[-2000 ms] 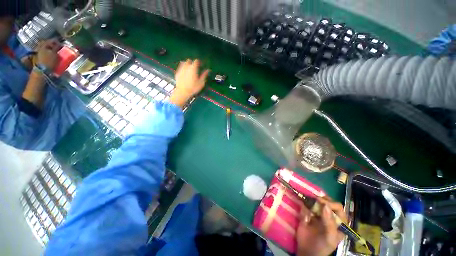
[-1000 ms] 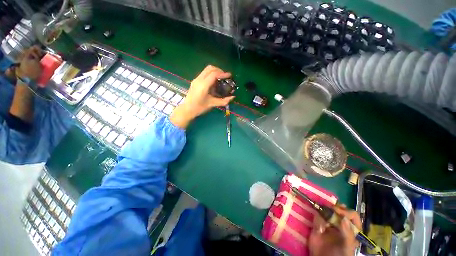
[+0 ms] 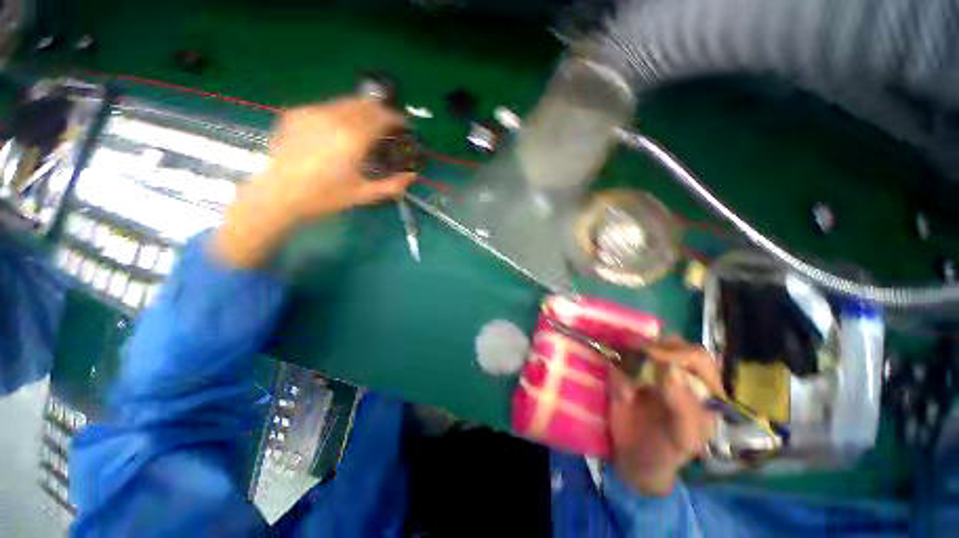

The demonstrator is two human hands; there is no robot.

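My left hand (image 3: 321, 168) is blurred and holds a dark round device unit (image 3: 391, 153) between thumb and fingers, above the red line at the mat's far edge. My right hand (image 3: 665, 412) holds the soldering iron (image 3: 631, 363) over the pink wrapped pad (image 3: 563, 391), with the iron's thin tip pointing up and left. A whitish disc (image 3: 502, 347) lies on the green mat just left of the pad. The tweezers (image 3: 410, 229) lie on the mat below my left hand.
A clear hood (image 3: 573, 126) on a grey ribbed hose (image 3: 726, 42) stands behind the metal wool bowl (image 3: 625, 240). A flexible metal tube (image 3: 726, 215) curves right. A metal tray (image 3: 713, 315) with a yellow sponge (image 3: 762, 391) is at right. A cell tray (image 3: 158, 173) lies left.
My left hand has picked up a dark unit from the green strip and now holds it nearer the mat. The view has shifted and blurred. My right hand still holds the iron over the pad.
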